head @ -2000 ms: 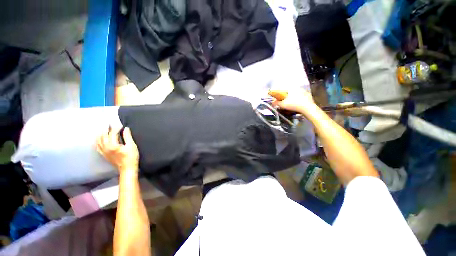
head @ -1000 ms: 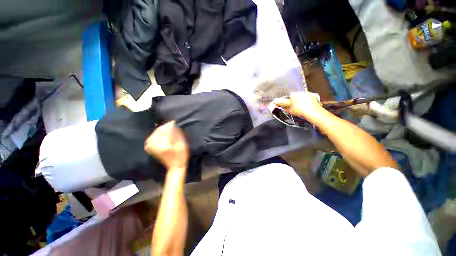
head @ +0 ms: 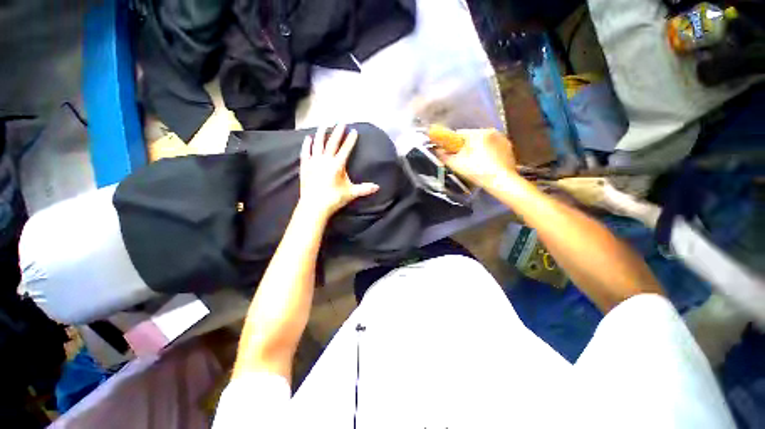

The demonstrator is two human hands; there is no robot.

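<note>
A dark garment [head: 180, 218] lies wrapped over the pale padded arm [head: 75, 251], with a small shiny button near its middle. My left hand [head: 330, 172] lies on the garment with its fingers spread. My right hand [head: 482, 157] is closed around the orange-brown handle of the steam iron [head: 438, 178]. The iron is at the right end of the garment, its wire-like rim showing. Whether it touches the cloth is unclear.
A pile of dark garments [head: 277, 50] lies behind the padded arm. A blue bar [head: 113, 92] stands at the back left. A pink and white card [head: 155, 331] is at the front left. The hose [head: 713, 264] runs right. An orange-yellow bottle [head: 700, 29] is at top right.
My left hand has opened from a closed shape and moved right onto the garment. The garment's left part now lies smoother over the padded arm. My right hand still holds the iron; the view has shifted.
</note>
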